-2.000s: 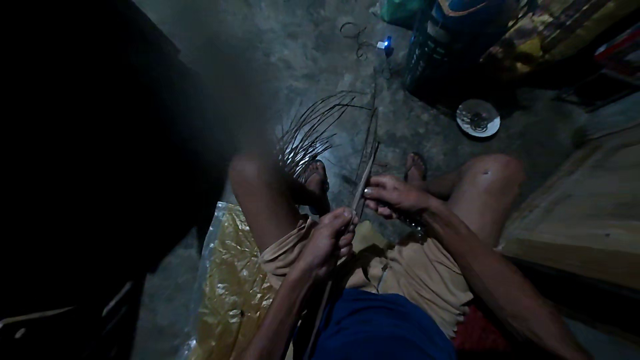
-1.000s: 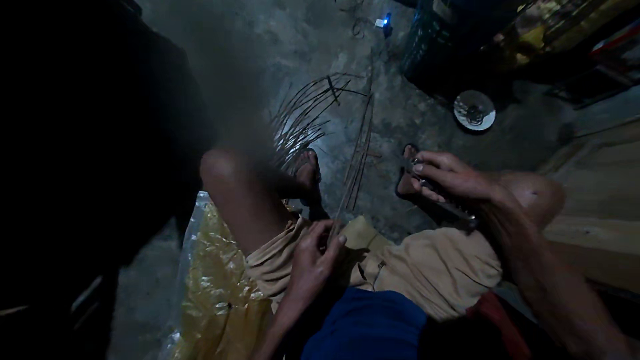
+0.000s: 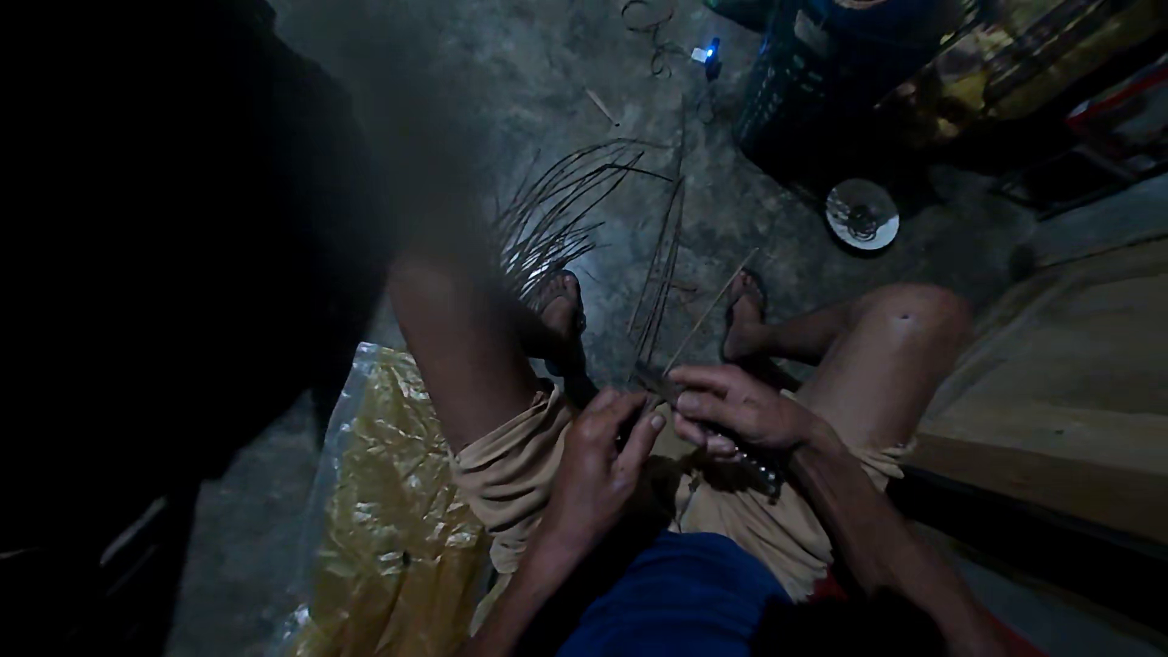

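My right hand point(image 3: 744, 411) grips a knife whose dark handle point(image 3: 759, 470) shows studs below the palm; its short blade point(image 3: 654, 379) points up and left. My left hand point(image 3: 607, 443) pinches a thin strip point(image 3: 707, 315), which rises to the right past the blade. Both hands are close together above my lap, the blade between them. On the floor beyond lie several long thin strips point(image 3: 668, 265), and a fanned bundle of similar dark strips point(image 3: 570, 196) lies by my left foot. What the strips are made of cannot be told.
A white dish point(image 3: 862, 215) with small dark things in it stands on the concrete floor. Past it are a dark bin-like container point(image 3: 794, 82) and a small device with a blue light point(image 3: 707, 55). Yellow plastic sheeting point(image 3: 392, 511) lies at the left, a wooden surface point(image 3: 1049, 392) at the right.
My right hand, out over the right thigh one second ago, has come back beside my left hand with the knife. A thin strip now stands out from between the hands.
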